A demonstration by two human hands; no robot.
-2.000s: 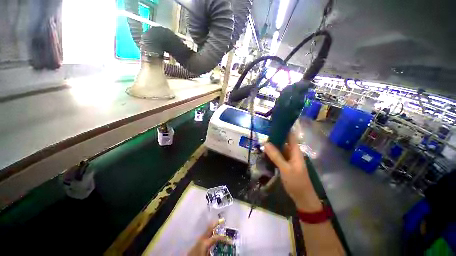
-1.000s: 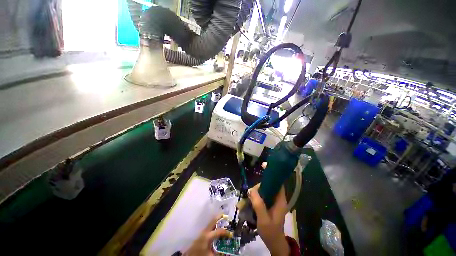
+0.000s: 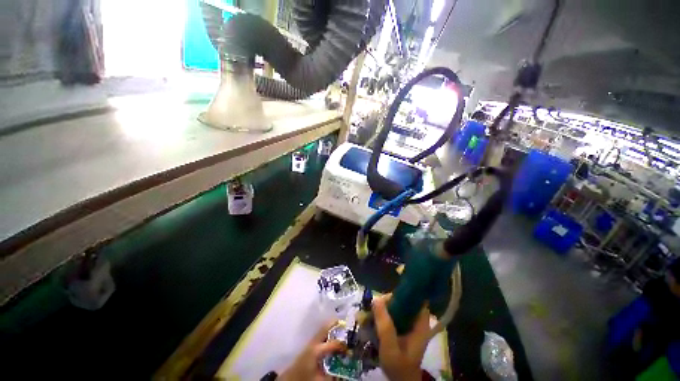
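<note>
My right hand [image 3: 403, 346] is closed around the dark green screwdriver [image 3: 417, 286], which tilts nose-down to the left. Its metal nozzle [image 3: 361, 338] is over the near housing [image 3: 344, 364]; whether the tip touches is hidden. That housing is clear-white with a green circuit board inside and sits low on the work mat [image 3: 268, 327]. My left hand [image 3: 309, 362] holds its left side, cut off partly by the bottom edge. A second housing [image 3: 338, 286] with dark parts stands just behind it on the mat.
The white screw feeder [image 3: 350, 190] stands behind the mat. A conveyor belt [image 3: 186, 290] at left carries housings [image 3: 240, 199]. A black cable loop [image 3: 378, 134] and blue air hose [image 3: 380, 213] hang above. A clear plastic bag [image 3: 496, 356] lies at right. A ribbed duct [image 3: 320, 63] is on the shelf.
Since two seconds ago, my right hand has brought the screwdriver down from beside the feeder to the near housing. Over the last second it has stayed there. My left hand still holds the housing.
</note>
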